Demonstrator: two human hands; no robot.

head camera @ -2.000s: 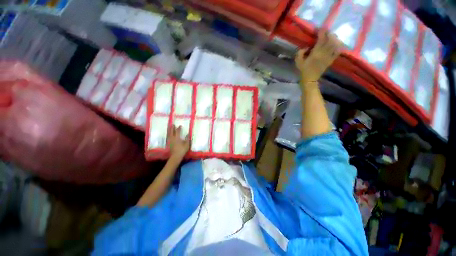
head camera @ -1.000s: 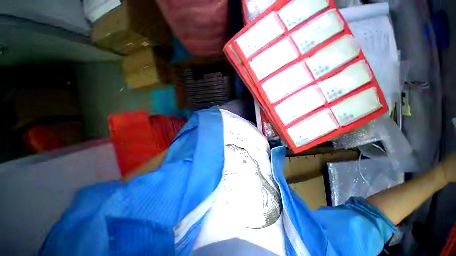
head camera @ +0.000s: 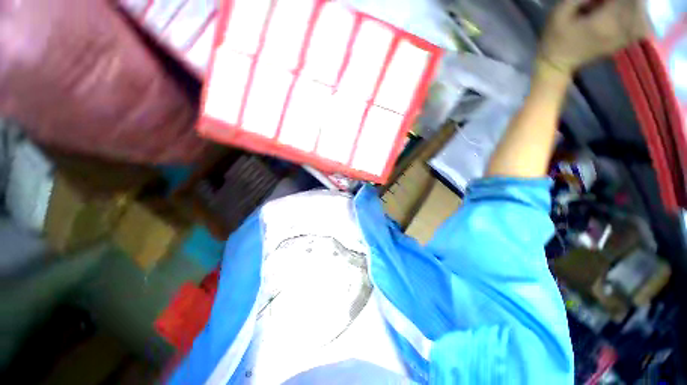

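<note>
A red compartment tray (head camera: 294, 147) lies in front of my body, cut off by the top edge. Its two rows of slots hold flat white units (head camera: 305, 113), washed out by glare. My right hand (head camera: 595, 34) is raised at the upper right with bent fingers, beside a stack of red trays (head camera: 649, 124) at the right edge. The hand is partly cut off by the top edge, and whether it touches or holds anything cannot be told. My left hand is out of the picture.
A large pink plastic bag (head camera: 83, 83) bulges at the upper left, next to another filled tray (head camera: 181, 26). An open brown carton (head camera: 422, 199) and a clear plastic bag (head camera: 471, 147) lie right of the front tray. Mixed clutter lies at the lower right; a red item (head camera: 183, 312) is lower left.
The view swung toward the floor on the left and back. My left hand, on the front tray two seconds ago, is gone from view. My right hand shows again beside the right-hand stack.
</note>
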